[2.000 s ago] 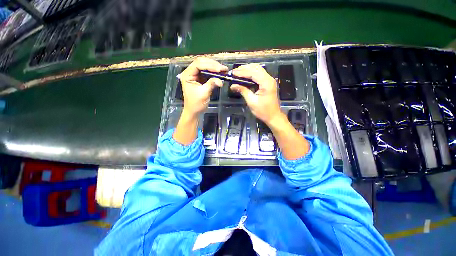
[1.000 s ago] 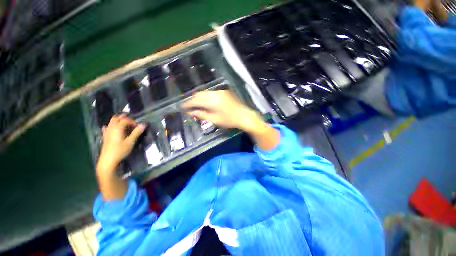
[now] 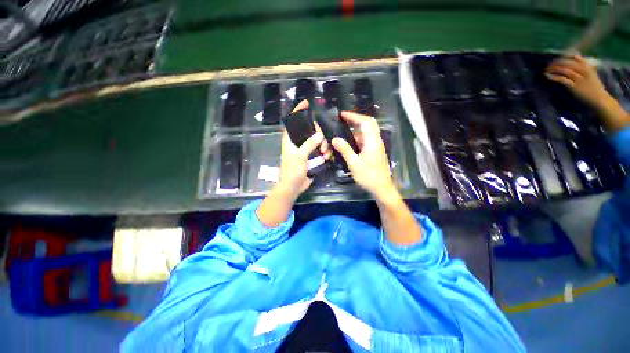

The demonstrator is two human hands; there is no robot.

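Note:
My left hand holds a black phone over the middle of the clear tray. My right hand holds a thin black cover close beside it; I cannot tell if the two touch. The clear tray has black phones in its far row and a black phone in the near left pocket. The pocket beside that one shows only a white label. My hands hide part of the near row.
The black blister tray lies at the right with a white liner along its left edge. Another person's hand is over its far right part. More filled trays lie at the far left. Stools stand below the bench.
My hands have come together over the tray and now hold two black pieces. The view has turned level again. Another person's hand has come over the black tray.

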